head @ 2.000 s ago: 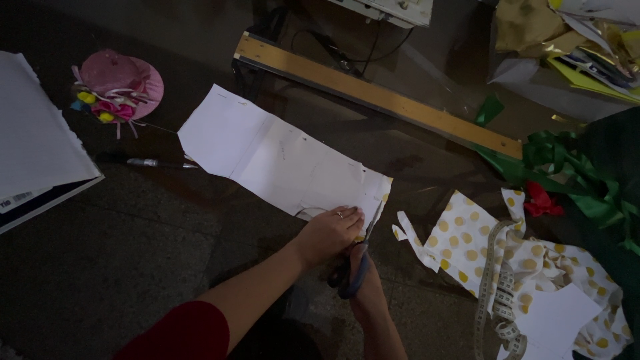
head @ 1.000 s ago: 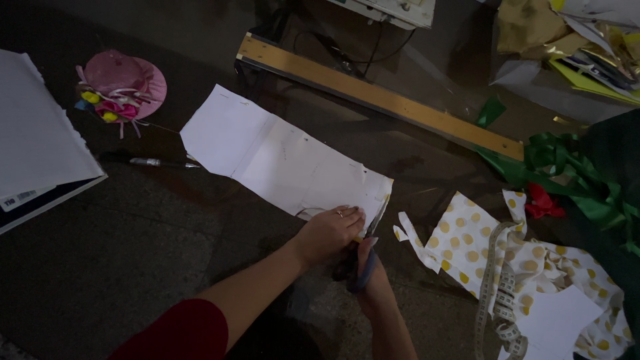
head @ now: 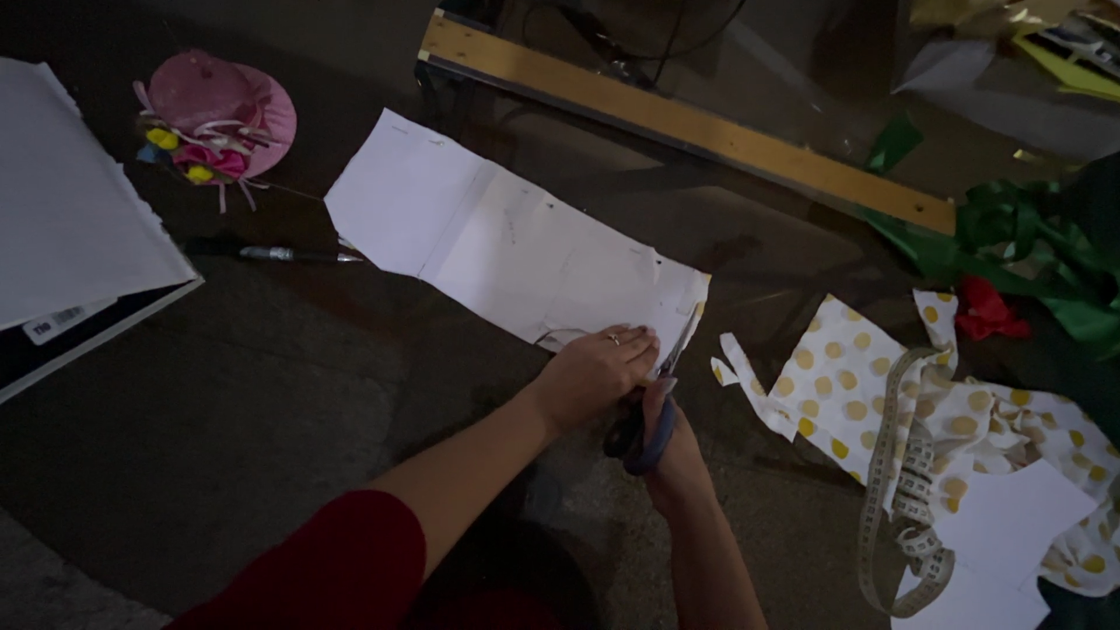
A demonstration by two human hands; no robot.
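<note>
A long white paper piece (head: 560, 245) lies on a dark glass-like surface, with polka-dot fabric just showing at its right edge. My left hand (head: 599, 372), a ring on one finger, presses flat on the paper's lower right part. Dark-handled scissors (head: 652, 442) are gripped in my right hand (head: 678, 455), just right of and below the left one. Their blades lie along the paper's right end, partly hidden by my fingers. Right of the hands lies white fabric with yellow polka dots (head: 840, 376), with a coiled measuring tape (head: 882, 490) and a white paper pattern (head: 1006, 516) on it.
A pink hat-shaped ornament (head: 210, 114) and a pen (head: 280, 254) lie to the left, near a large white box or folder (head: 79, 201). Beyond the paper runs a wooden bar (head: 682, 122). Green ribbon (head: 1006, 227) and a red scrap (head: 989, 311) are at the right.
The scissors and my right hand have shifted slightly, and the scissor handles have come closer together. My left hand stays in place on the paper.
</note>
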